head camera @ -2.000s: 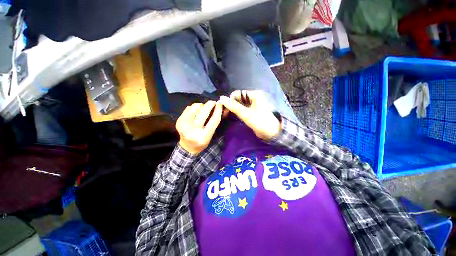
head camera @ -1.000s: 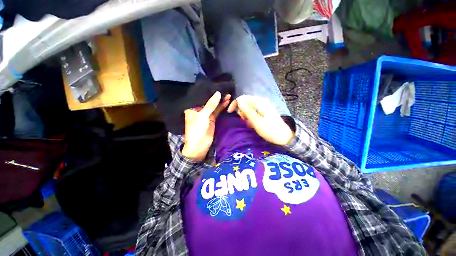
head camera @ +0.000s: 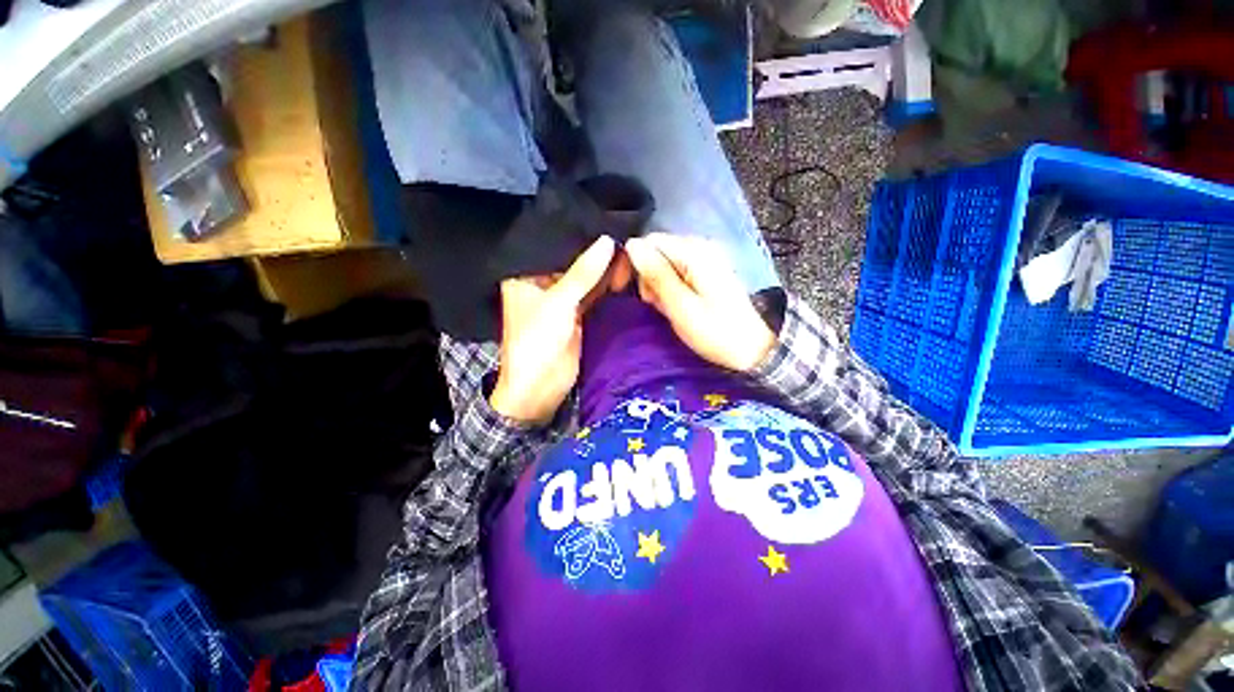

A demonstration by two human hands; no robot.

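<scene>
A dark fabric piece (head camera: pixel 541 243) lies bunched over my lap, in front of the purple shirt. My left hand (head camera: pixel 548 331) is at its near edge, thumb and fingertips pinched on the fabric. My right hand (head camera: pixel 697 298) is beside it, its thumb and finger pinched at the fabric's edge, fingertips almost touching the left ones. Whether a thread or small tool is between the fingertips cannot be told.
A blue plastic crate (head camera: pixel 995 298) with pale scrap (head camera: pixel 1069 266) stands at the right. A yellow-brown box (head camera: pixel 291 149) carrying a grey part (head camera: pixel 190 156) is under the pale table (head camera: pixel 115 68). A black cloth pile (head camera: pixel 257 460) lies at the left.
The hands came down from a raised pinch onto the dark fabric, which now shows more in the lap. The fingertips have come closer together. The view has shifted, with the table moving toward the upper left.
</scene>
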